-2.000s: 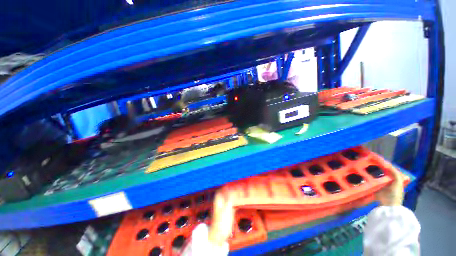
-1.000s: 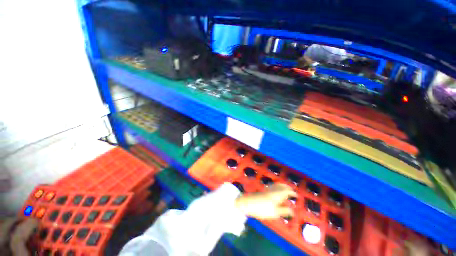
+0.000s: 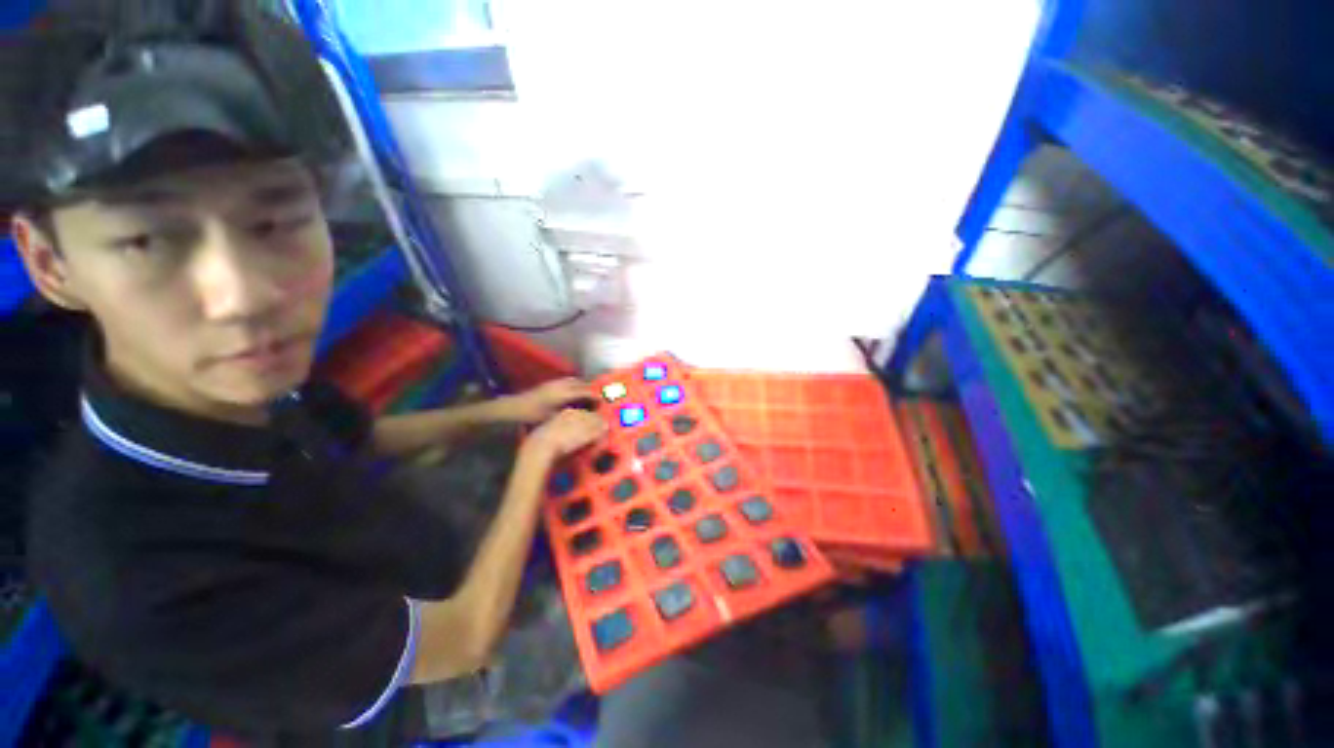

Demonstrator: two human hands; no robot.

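Neither of my hands shows in the current view. Nearest in front of me is an orange compartment tray (image 3: 702,595) filled with dark square smartwatch bodies (image 3: 673,601). A few at its far end glow blue (image 3: 632,417) and one glows whitish (image 3: 613,392). The other person's hands (image 3: 568,427) rest on the tray's far left part. A stack of empty orange trays (image 3: 819,465) lies beside and partly under it, to the right.
A person (image 3: 220,541) in a dark polo shirt and cap stands close at left, facing me. At right is a blue rack (image 3: 1010,512) with green shelves, a yellow board with holes (image 3: 1046,358) and a dark box (image 3: 1178,541). A white wall (image 3: 790,190) stands behind.
My view has swung left from the rack's round-watch trays to the other person and the square-body tray. My hands, earlier at the orange trays on the shelf, have left the picture.
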